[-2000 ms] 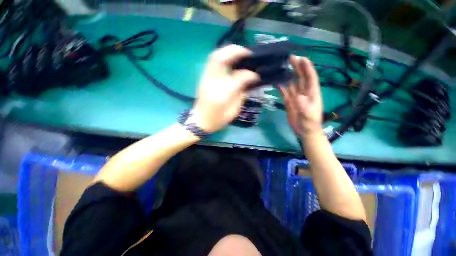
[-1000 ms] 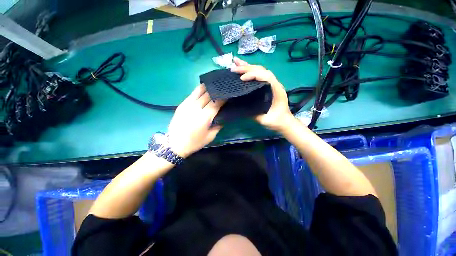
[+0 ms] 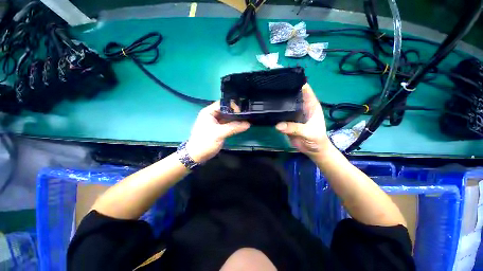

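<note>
A black housing [image 3: 262, 98] is held up over the front part of the green mat, tilted so that I look into its open side. Its inner wall is dark, and a lighter grey strip shows along the lower inside. My left hand [image 3: 212, 131] grips its left end, thumb along the lower edge. My right hand [image 3: 308, 124] grips its right end, thumb at the lower edge. Fingers of both hands are partly hidden behind it. A black power cord [image 3: 180, 95] runs from a tied loop on the left to the housing's left end.
Black units with wires [image 3: 63, 79] are heaped at left; more black units [image 3: 466, 100] stand at right. Wrapped cord ends [image 3: 307, 49] and looped cords lie behind the housing. A clear hose [image 3: 396, 47] and dark tubing cross at right. Blue crates [image 3: 53, 177] are below the bench.
The housing has turned from showing its vented face to showing its open side. My hands have moved to its two ends. The view has shifted slightly.
</note>
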